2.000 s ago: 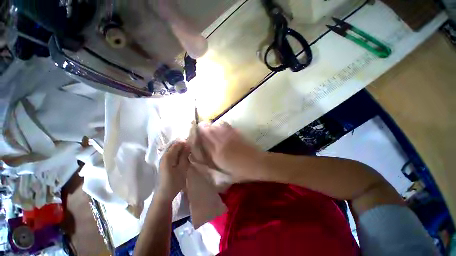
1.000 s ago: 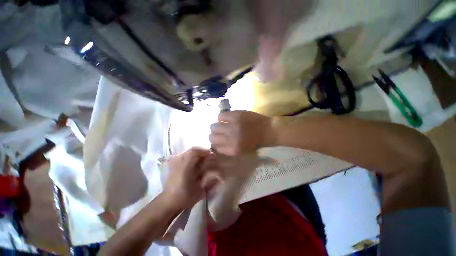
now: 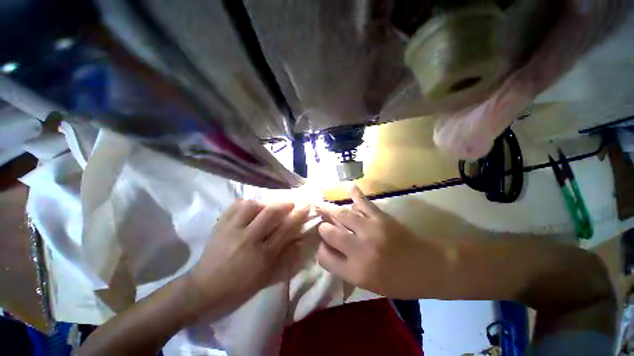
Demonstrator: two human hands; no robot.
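Note:
The sewing machine head (image 3: 334, 62) fills the top of the view, with its needle and presser foot area (image 3: 313, 163) in bright lamp glare. My left hand (image 3: 240, 254) is at the front left of the needle, fingers holding the pale fabric (image 3: 316, 285). My right hand (image 3: 375, 250) is at the front right of the needle, thumb and fingers closed on the same fabric, index finger extended toward the foot. The fingertips of both hands are close together. The fabric's edge at the needle is washed out by glare.
More pale cloth (image 3: 160, 215) lies heaped on the left. Black scissors (image 3: 497, 167) and green-handled snips (image 3: 573, 195) lie to the right. A pink cloth strip (image 3: 476, 128) hangs from the machine beside a beige knob (image 3: 455, 55). A red apron (image 3: 354, 330) covers the lap.
The view has moved closer to the machine, which looks larger. My hands have shifted from bunching the fabric to holding it flatter, side by side in front of the needle.

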